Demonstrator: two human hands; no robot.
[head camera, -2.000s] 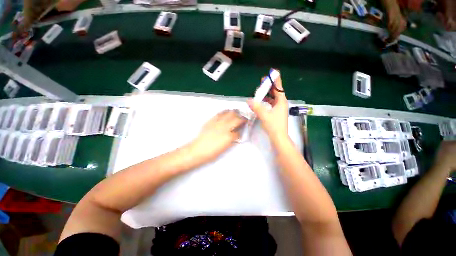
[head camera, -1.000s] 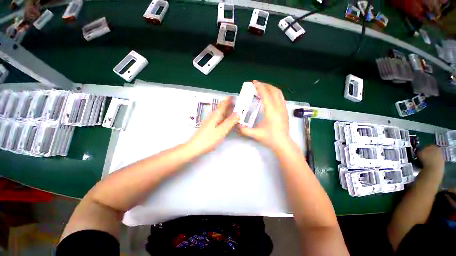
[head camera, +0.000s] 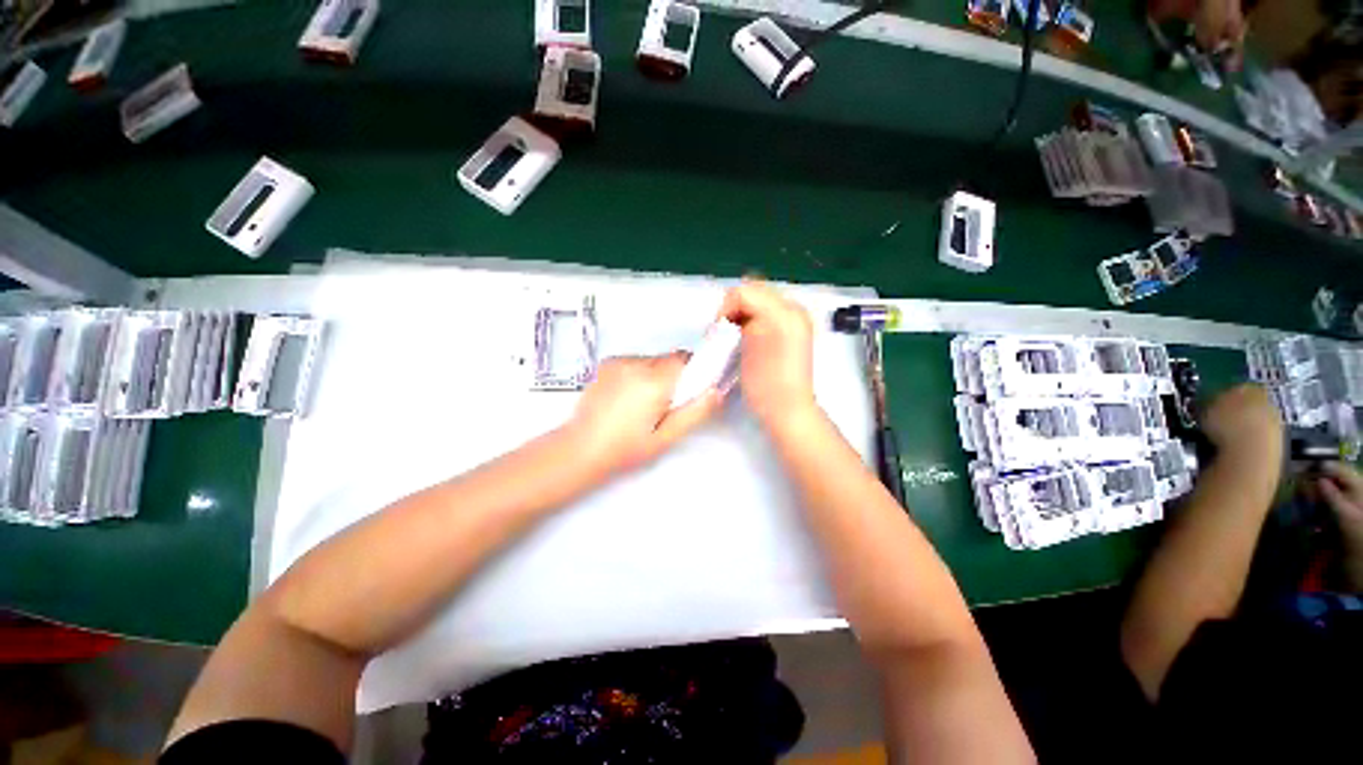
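Observation:
A white plastic housing (head camera: 706, 363) is held on edge between my two hands above the white work mat (head camera: 598, 553). My left hand (head camera: 635, 411) grips its lower left end. My right hand (head camera: 774, 347) grips its upper right end. The fingers hide much of the housing, and its window cannot be seen. A second white frame with a window (head camera: 565, 345) lies flat on the mat, left of my hands and touching neither.
Stacked housings stand at left (head camera: 165, 363) and right (head camera: 1069, 434). A hammer-like or screwdriver-like tool (head camera: 882, 392) lies along the mat's right edge. Housings lie scattered on the green belt (head camera: 718, 180) beyond a metal rail. Another person's arm (head camera: 1218, 523) is at right.
The held housing has turned from showing its window to standing on edge. Both hands still hold it. The view has shifted, and the flat frame on the mat is now uncovered by my left hand.

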